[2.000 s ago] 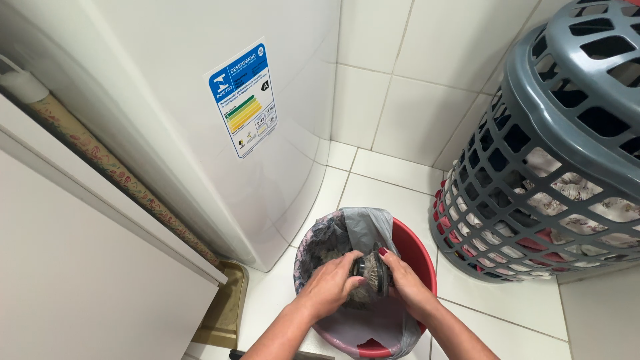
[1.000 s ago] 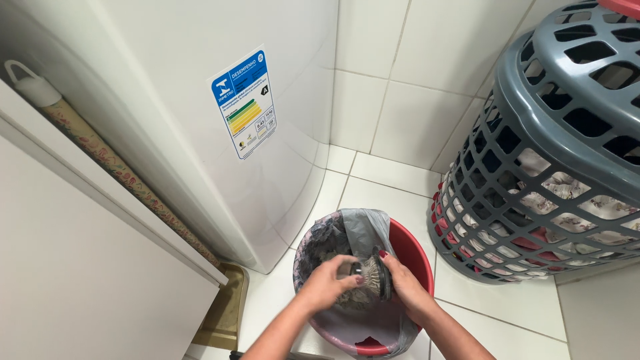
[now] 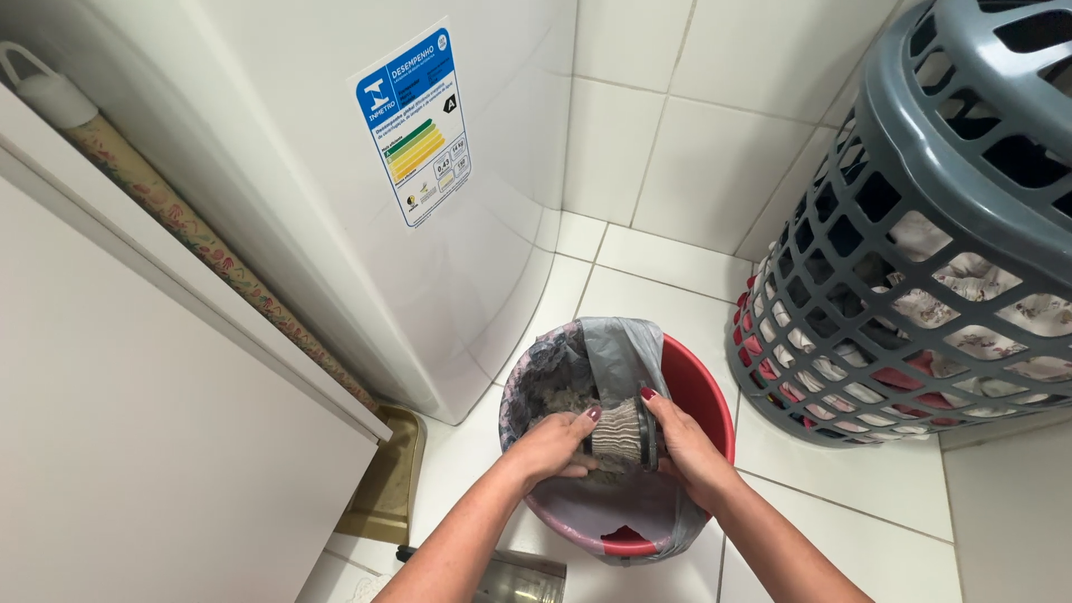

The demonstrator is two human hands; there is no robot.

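Over a red plastic bin [image 3: 710, 394] lined with a grey plastic bag [image 3: 624, 342], both hands hold a pleated vacuum filter [image 3: 618, 435] on its side. My right hand [image 3: 688, 448] grips the black rim at its right end. The fingers and thumb of my left hand [image 3: 557, 444] are closed around the filter's left end. The pleats look dusty. Grey lint and dust [image 3: 565, 402] lie in the bag behind and below the filter. Part of the filter's left end is hidden by my left fingers.
A white washing machine [image 3: 469, 276] stands behind the bin. At right is a grey laundry basket [image 3: 904, 193] holding clothes. On the left are a white panel [image 3: 167, 377], a patterned pole [image 3: 193, 226] and an olive tray [image 3: 394, 486]. A clear container [image 3: 519, 582] sits below.
My left fingers have shifted on the filter, and more of its pleated side shows now than two seconds ago. My right hand has kept hold of the rim.
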